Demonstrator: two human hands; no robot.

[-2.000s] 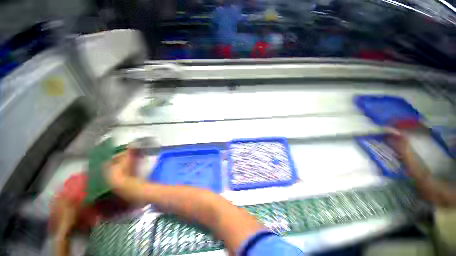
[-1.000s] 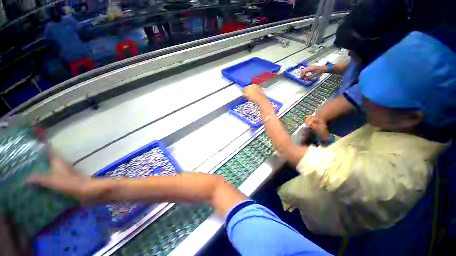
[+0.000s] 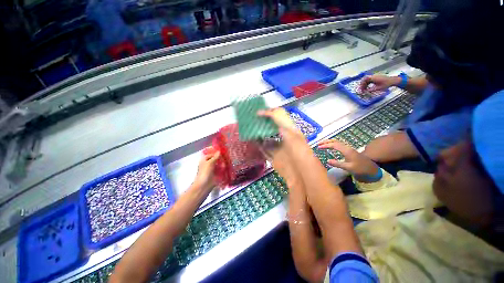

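Note:
My left hand [image 3: 209,167] grips the left edge of a crinkled, translucent red bag [image 3: 240,157] above the board row. Boards seem to show through the bag. My right hand [image 3: 276,119] holds a green circuit board panel [image 3: 254,117], slightly blurred, just above the bag; whether it is one panel or several I cannot tell. A neighbour's hand [image 3: 272,148] is at the bag's right side, partly hidden by my right forearm; whether it grips the bag I cannot tell.
Green boards line the conveyor rail [image 3: 218,224]. A full parts tray [image 3: 127,199] and a sparse tray [image 3: 50,240] lie left. More blue trays [image 3: 301,74] lie behind, with a flat red patch [image 3: 308,88]. Two people work close at right; one hand [image 3: 376,83] is in a tray.
My right hand has moved from the far left to the centre with green board material. The red bag and my left hand now show at the centre. The neighbour's hand has moved towards the bag.

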